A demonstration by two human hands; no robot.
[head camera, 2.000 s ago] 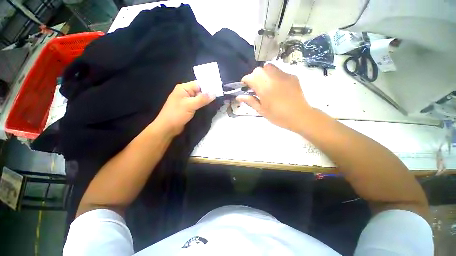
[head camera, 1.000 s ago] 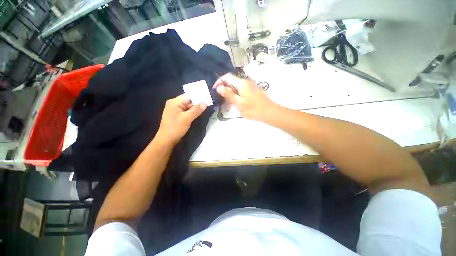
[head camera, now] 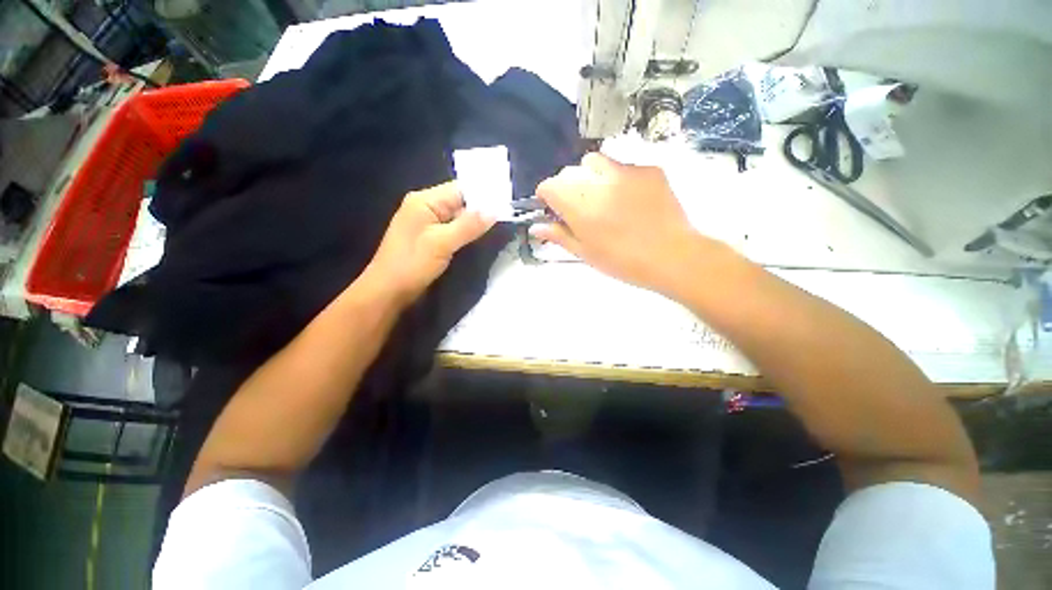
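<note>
A black garment (head camera: 312, 196) lies heaped on the left of the white machine table and hangs over its front edge. My left hand (head camera: 425, 240) pinches a white label (head camera: 483, 181) between thumb and fingers at the garment's right side. My right hand (head camera: 611, 213) is just right of it, closed around thread snips (head camera: 527, 211), whose slim metal blades point left to the label's lower right corner. The snips' handles are hidden in my right hand. Whether the blades touch a thread is too small to tell.
The white sewing machine (head camera: 923, 58) stands at the upper right. Behind my right hand lie a plastic bag of dark pieces (head camera: 722, 112) and black-handled scissors (head camera: 823, 148). More snips (head camera: 1015, 225) lie at the far right. A red basket (head camera: 87, 213) is at the far left.
One second ago my right hand's fingertips were at the label's right edge; now the snips' blades show there. The view has shifted, and the label is still in my left hand.
</note>
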